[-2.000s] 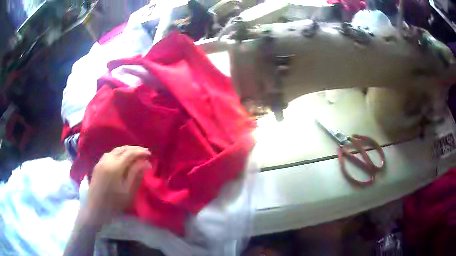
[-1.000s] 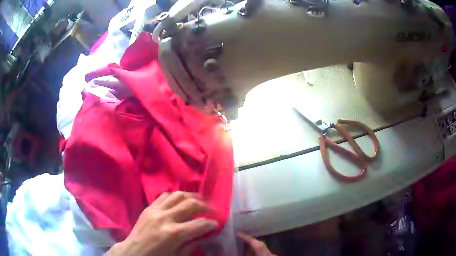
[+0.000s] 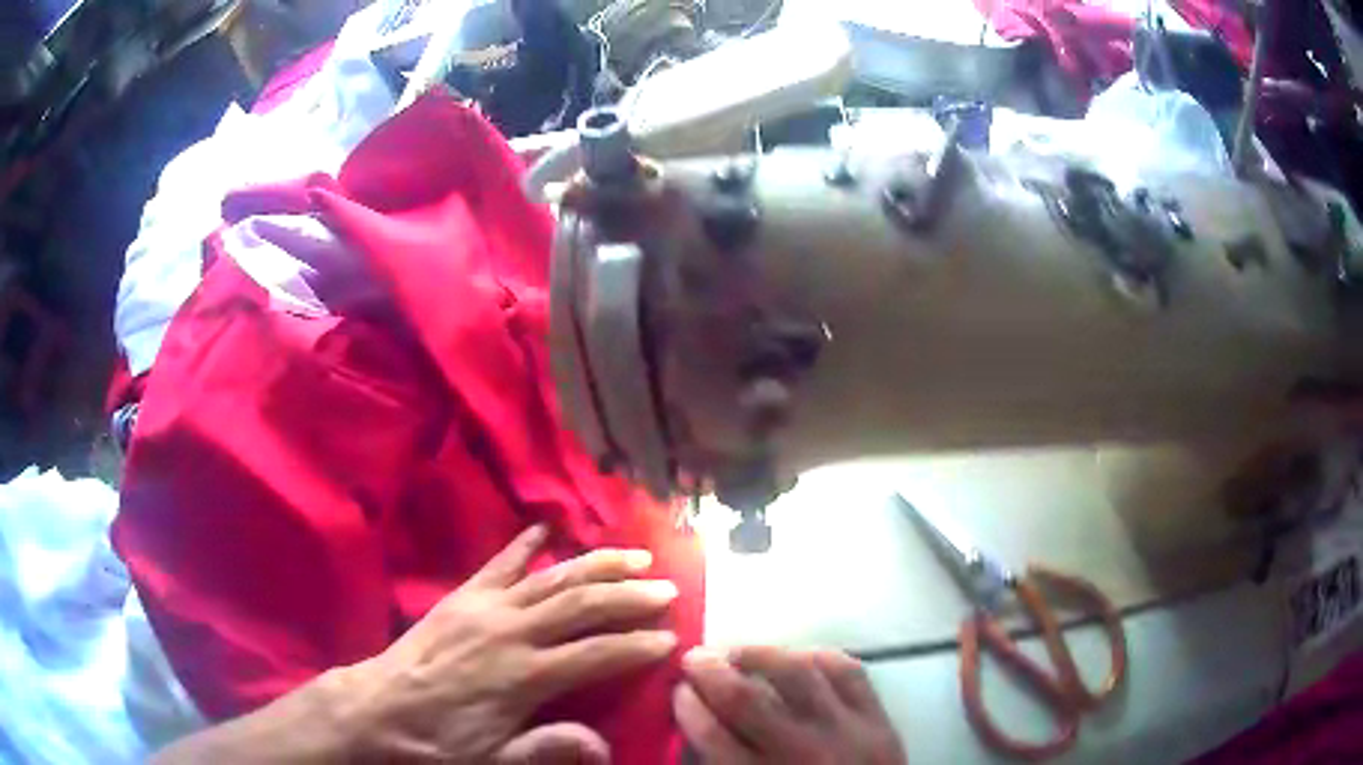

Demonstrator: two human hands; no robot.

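Bright red fabric (image 3: 314,493) lies bunched left of the sewing machine head (image 3: 897,314), its right edge running under the head's left end. My left hand (image 3: 538,643) lies flat on the red fabric with fingers spread, pressing it down in front of the needle area. My right hand (image 3: 785,710) is at the bottom, cut off by the frame edge, with bent fingertips at the fabric's right edge. The needle and presser foot are hidden by the head and glare.
Scissors with orange-red handles (image 3: 1031,658) lie on the machine bed (image 3: 807,598) right of my right hand. White fabric (image 3: 68,598) is heaped at far left, with more behind the red. Red and white cloth lies behind the machine.
My left hand has moved right and flattened on the fabric near the needle area. My right hand has come up to the fabric's right edge. The camera view has shifted.
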